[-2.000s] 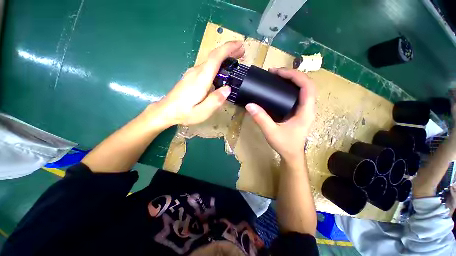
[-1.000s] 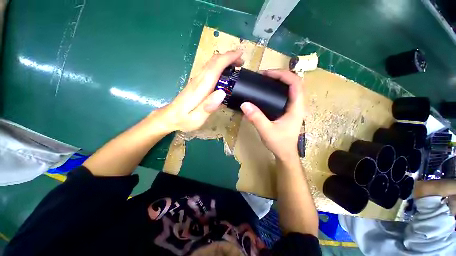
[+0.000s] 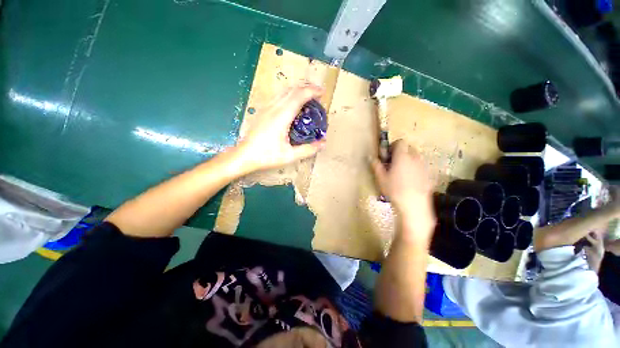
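Note:
My left hand (image 3: pixel 275 132) is closed around the joined unit (image 3: pixel 309 123), a black cylinder stood on end over the cardboard sheet (image 3: pixel 347 214). Its round dark ribbed end with small shiny spots faces up; its side is mostly hidden. The mallet (image 3: pixel 383 112) lies on the cardboard with its whitish head away from me and its dark grip toward me. My right hand (image 3: pixel 406 178), slightly blurred, is closed over the dark grip.
Several black housing sleeves (image 3: pixel 469 214) lie clustered at the right on the cardboard. An inner unit (image 3: pixel 535 96) lies on the green surface beyond. A pale metal bar (image 3: pixel 353 27) comes down at the top. Another worker's arm and sleeve (image 3: pixel 564 279) are at far right.
The joined unit has turned from lying sideways between both hands to upright in my left hand. My right hand has let go of it and moved right and down onto the mallet's grip.

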